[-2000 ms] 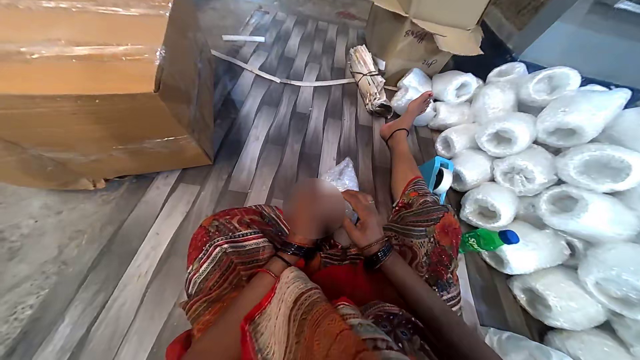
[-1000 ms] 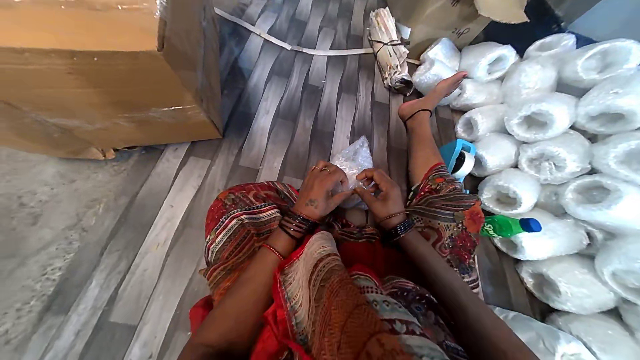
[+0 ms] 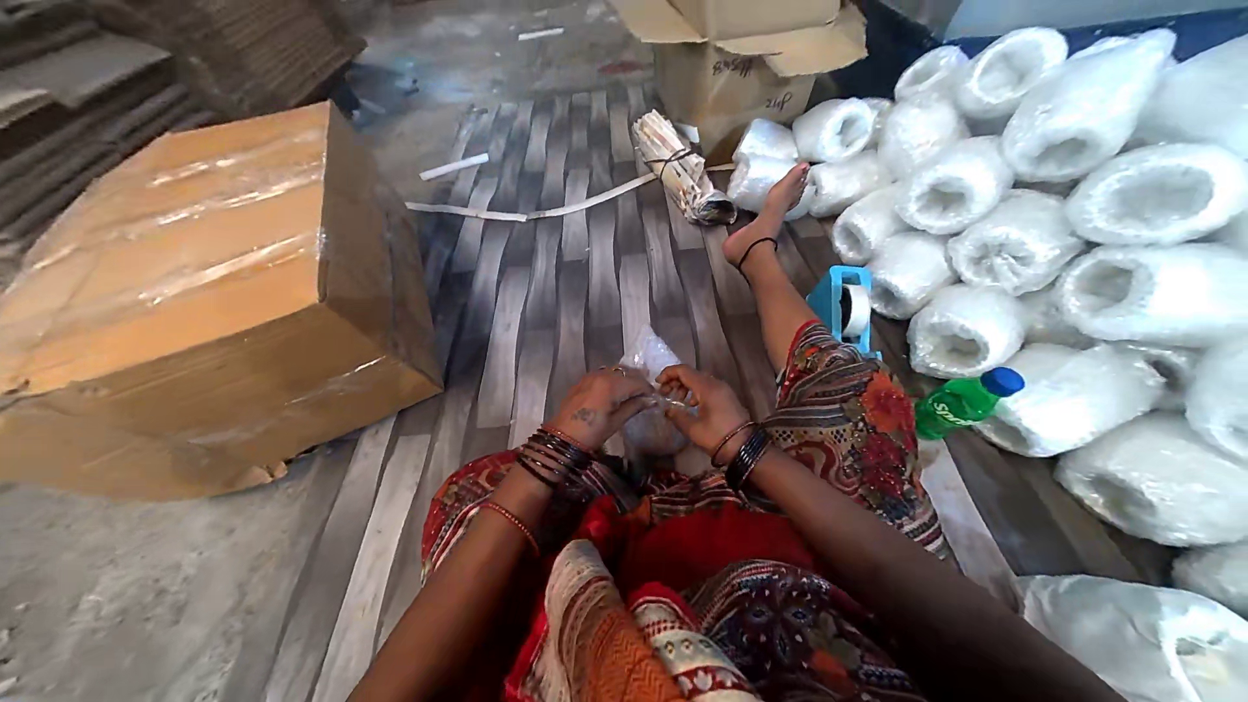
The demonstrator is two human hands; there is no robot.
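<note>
A clear plastic-wrapped piece [image 3: 651, 353], whitish and pointed at its far end, lies between my hands over my lap. My left hand [image 3: 600, 405] is on its left side, fingers bent and closed on the film. From the right, my right hand [image 3: 707, 405] pinches the film with thumb and fingers, close to the left fingertips. The lower part of the piece shows dimly beneath both hands. Beyond my right knee stands a blue tape dispenser [image 3: 840, 307] with a roll in it, and a green plastic bottle [image 3: 965, 402] with a blue cap lies near that knee.
A large taped cardboard box [image 3: 214, 263] stands at left, with stacked flat cardboard [image 3: 88, 88] behind. Many plastic-wrapped rolls [image 3: 1024, 239] are piled at right. A tied paper bundle [image 3: 675, 166], a white strap [image 3: 575, 205] and an open carton [image 3: 736, 93] are farther off on the wood-patterned floor mat.
The view has shifted between frames. Both hands stay together at the plastic-wrapped piece, with small changes in the fingers' pose.
</note>
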